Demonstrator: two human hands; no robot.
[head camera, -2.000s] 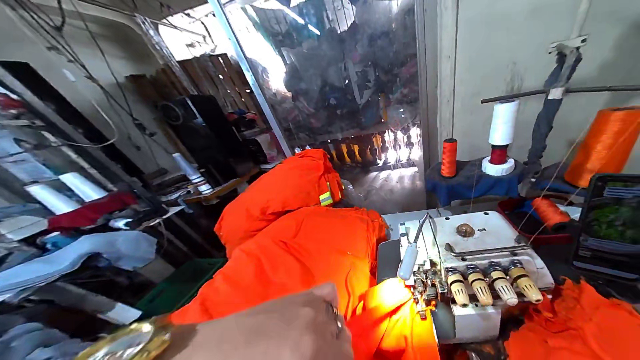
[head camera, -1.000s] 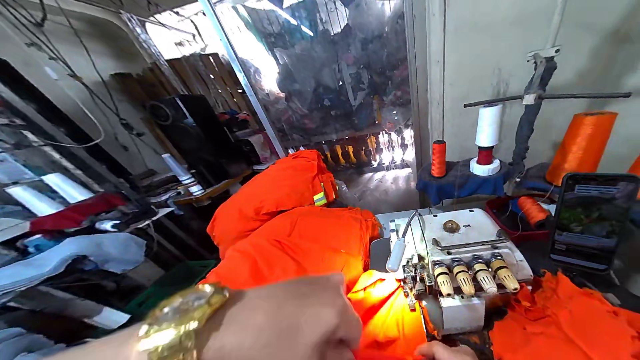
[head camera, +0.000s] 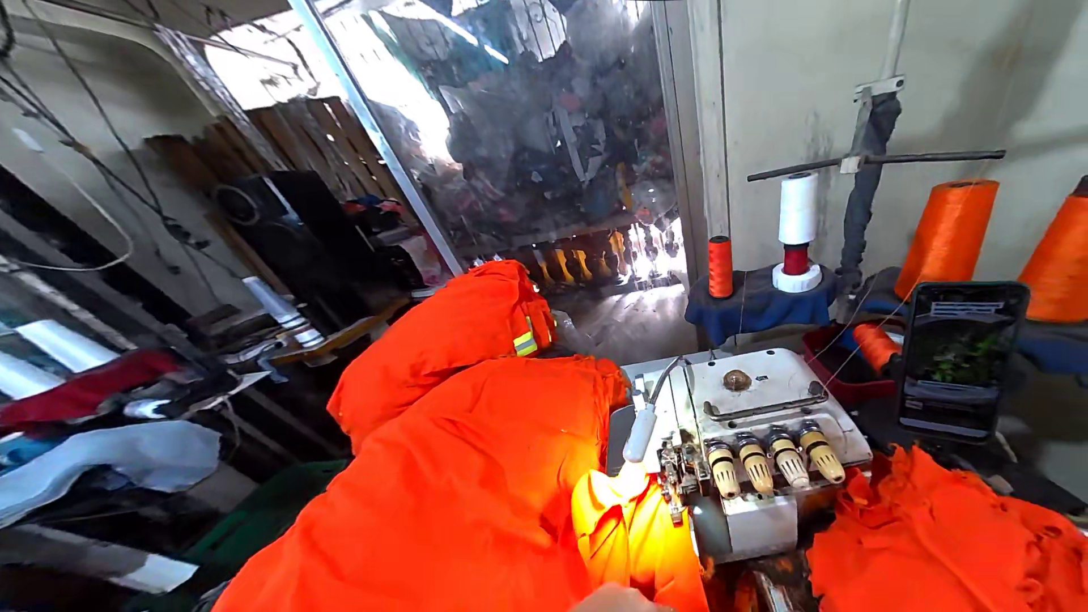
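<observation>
A small part of one hand (head camera: 619, 598) shows at the bottom edge, against the lit orange fabric (head camera: 633, 535); its fingers are cut off by the frame and which hand it is cannot be told. That fabric lies by the needle and presser foot area (head camera: 678, 476) of a white overlock sewing machine (head camera: 765, 382). Several tan tension dials (head camera: 755, 463) stand on the machine's front. A large heap of orange cloth (head camera: 450, 476) fills the space left of the machine, with a folded orange garment (head camera: 442, 340) bearing a reflective strip behind it.
Crumpled orange fabric pieces (head camera: 943, 535) lie right of the machine. A smartphone (head camera: 960, 361) stands upright behind them. Orange thread cones (head camera: 948, 238), a white thread cone (head camera: 797, 208) and a red bin (head camera: 837, 365) are at the back right. A green crate (head camera: 263, 518) sits low at left.
The left forearm with the gold watch, which reached over the orange cloth, has left the view. The fingers seen near the machine's front one second ago no longer show there.
</observation>
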